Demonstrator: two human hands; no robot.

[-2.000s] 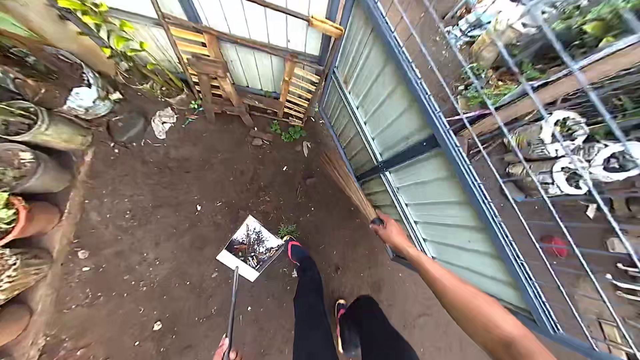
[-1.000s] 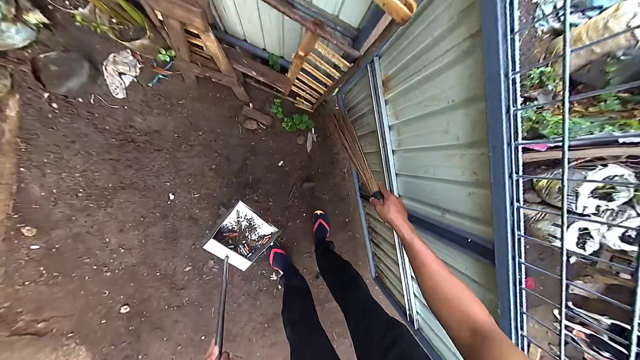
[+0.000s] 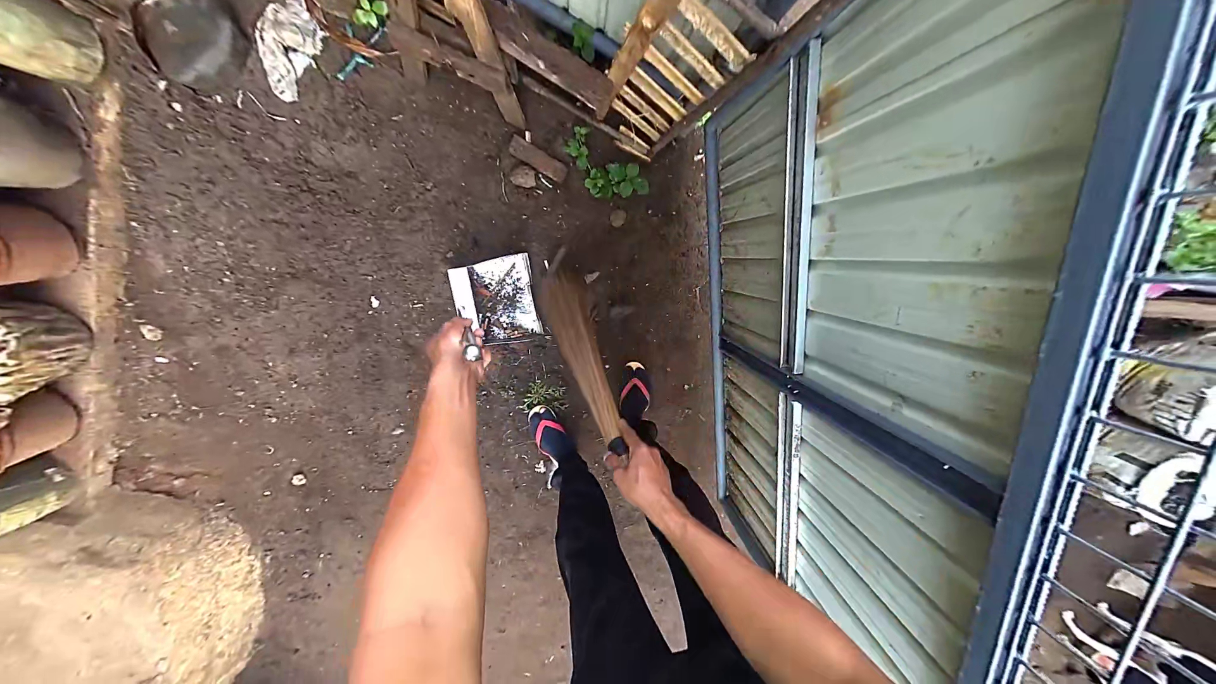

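Note:
A metal dustpan (image 3: 463, 293) with a long handle lies on the dirt ground, dark leaves and debris (image 3: 503, 294) on its pan. My left hand (image 3: 458, 348) is closed around the top of that handle, seen almost end-on. In my right hand (image 3: 638, 472) is the dark grip of a stick broom (image 3: 581, 347). Its blurred bristles fan out close to the right side of the pan, and whether they touch it cannot be told. A small weed (image 3: 543, 394) grows below the pan, above my left foot.
My feet (image 3: 636, 389) in red-strapped sandals stand below the pan. A green corrugated metal gate (image 3: 940, 218) rises on the right. Wooden slats (image 3: 665, 76), a brick (image 3: 538, 158) and leafy plants (image 3: 617, 180) are at the top. Pots (image 3: 33, 242) line the left edge, near a pale stone (image 3: 123, 589).
My right hand and the broom have moved from beside the gate to the pan's right side. My left hand has come up from the bottom edge and now appears over the pan's lower edge.

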